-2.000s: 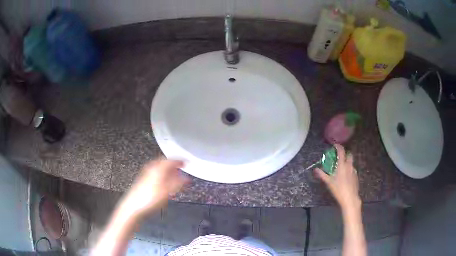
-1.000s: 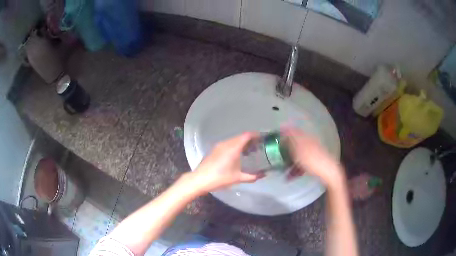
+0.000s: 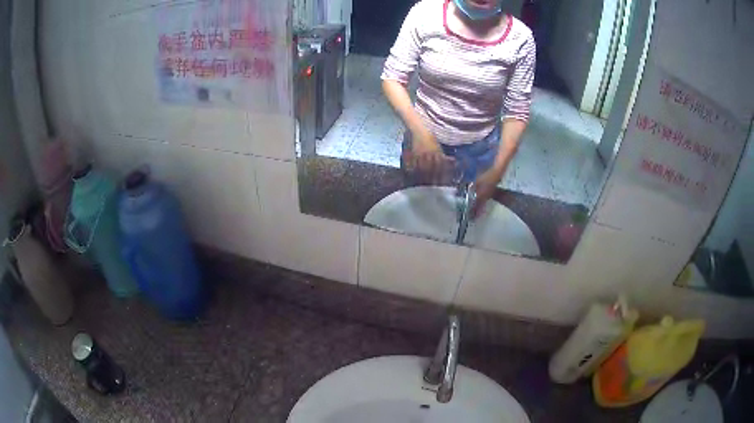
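Observation:
The white washbasin [image 3: 405, 380] shows only its back part, cut off by the bottom edge. The curved chrome tap [image 3: 450, 363] stands behind its rim; no water can be made out. Neither of my hands is directly in view. Two hands show only small and blurred in the mirror [image 3: 343, 178], above the reflected basin; what they hold cannot be told. The cup with its green lid is not directly in view.
Blue [image 3: 161, 248] and teal [image 3: 103, 231] flasks, a beige flask [image 3: 41, 273] and a black tumbler [image 3: 97, 363] stand on the left counter. A pale bottle [image 3: 587, 343], yellow jug [image 3: 645, 359] and second basin [image 3: 682, 405] are at right. The mirror reflects a masked person.
The view has tilted up from the basin to the wall and mirror. Both hands and the green-lidded cup, earlier over the basin, have left the picture at the bottom.

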